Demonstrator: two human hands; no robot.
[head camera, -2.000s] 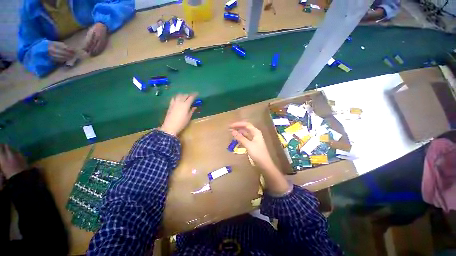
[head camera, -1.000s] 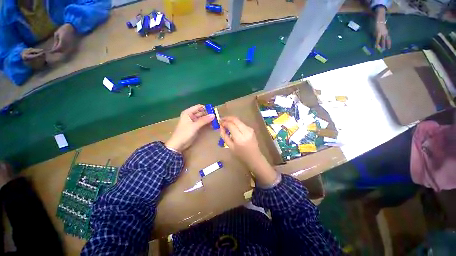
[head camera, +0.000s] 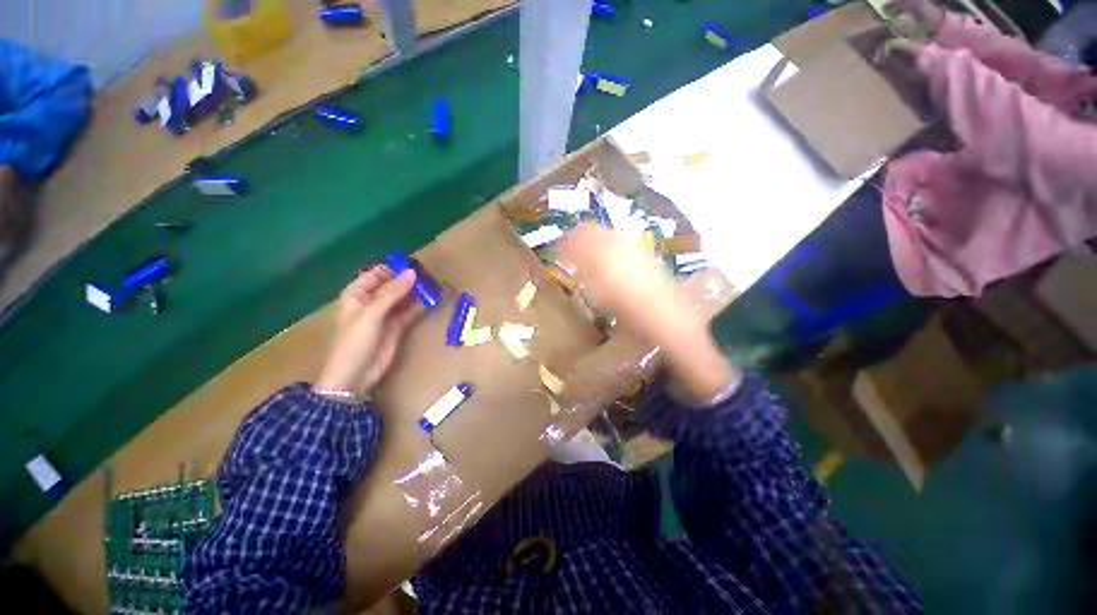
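Observation:
My left hand (head camera: 371, 324) holds a blue battery pack (head camera: 415, 280) between thumb and fingers above the cardboard-covered bench. My right hand (head camera: 608, 270) is blurred and reaches over the near side of the open parts box (head camera: 541, 267); its fingertips cannot be made out, nor whether it holds anything. The box holds mixed white, yellow and green pieces. A second blue pack (head camera: 460, 320) lies on the bench beside pale-yellow strips (head camera: 516, 338). A third pack with a white face (head camera: 446, 406) lies nearer me.
Green PCB panels (head camera: 156, 535) lie at lower left. The green conveyor (head camera: 289, 216) beyond the bench carries several blue packs. A metal post (head camera: 551, 90) stands behind the box. A person in pink sleeves (head camera: 1010, 156) is at right, by a cardboard carton (head camera: 848, 102).
The view has swung to the right. My right hand has left the pack and moved to the parts box. My left hand still holds the pack. The person in pink now reaches forward.

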